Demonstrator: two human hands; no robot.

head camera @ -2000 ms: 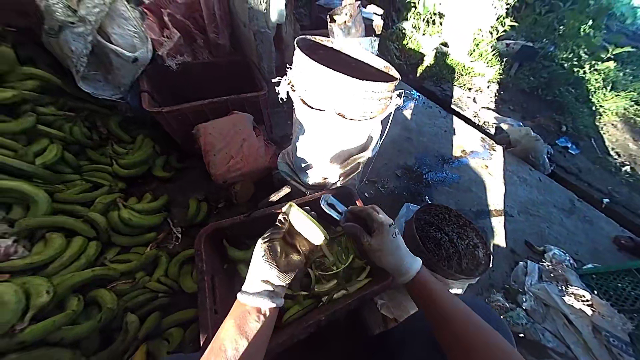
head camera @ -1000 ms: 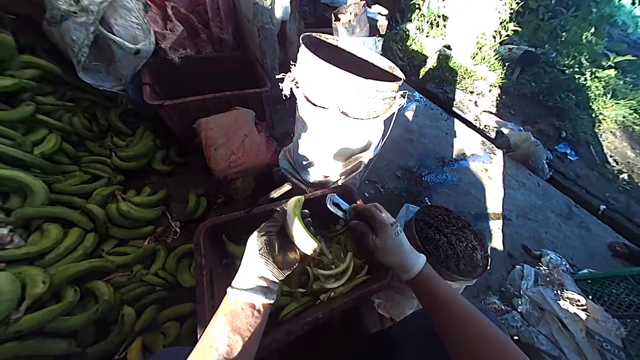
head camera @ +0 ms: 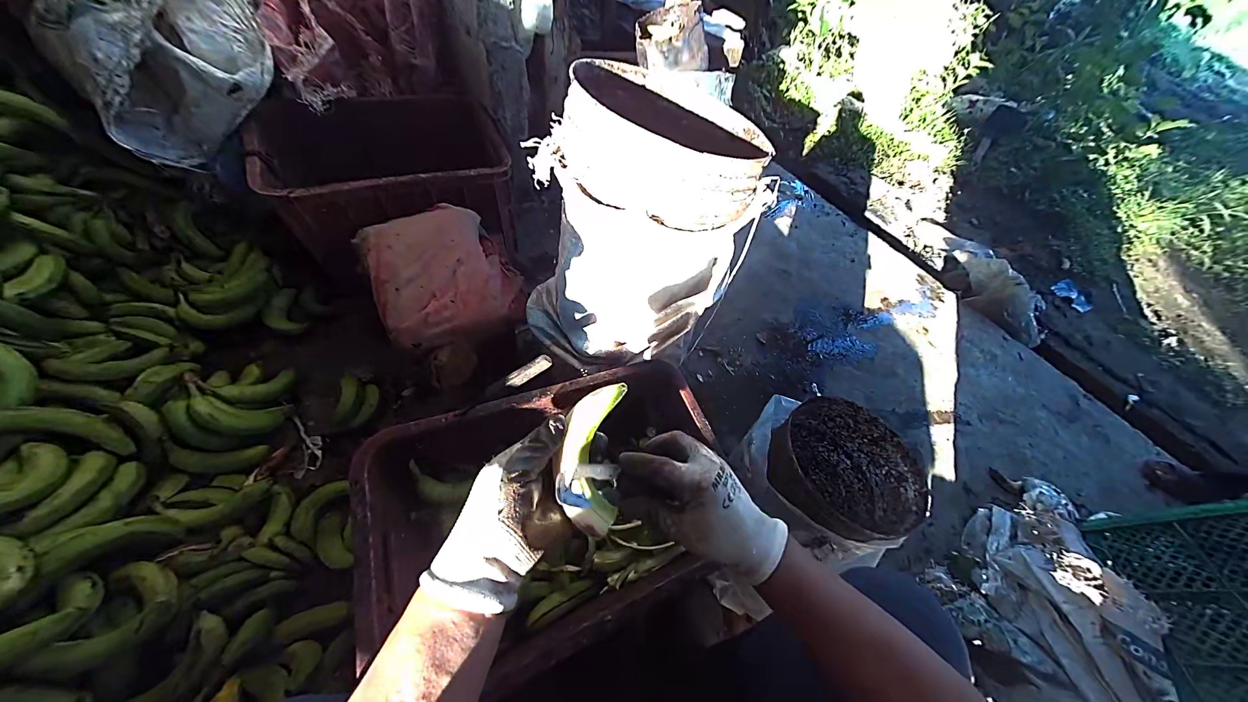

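My left hand (head camera: 507, 517), in a white knit work glove with dark palm, holds a partly peeled green plantain or banana (head camera: 585, 439) upright above a dark red plastic crate (head camera: 419, 429). My right hand (head camera: 697, 492), gloved alike, is closed at the fruit's right side around a small peeling tool (head camera: 597, 472), whose pale end lies against the fruit; the fingers hide most of it. Strips of green peel (head camera: 634, 561) and some green fruit lie in the crate below both hands.
Many green bananas or plantains (head camera: 88, 487) cover the left side. Behind stand another red crate (head camera: 390, 180), a pinkish block-like bundle (head camera: 439, 278) and a tall white bucket (head camera: 653, 214). A round container of dark material (head camera: 853, 468), crumpled sacks (head camera: 1063, 595) and a green crate (head camera: 1180, 575) are at right.
The tool in my right hand has come down from beyond the fruit onto its side. My left hand has turned the fruit more upright than two seconds ago.
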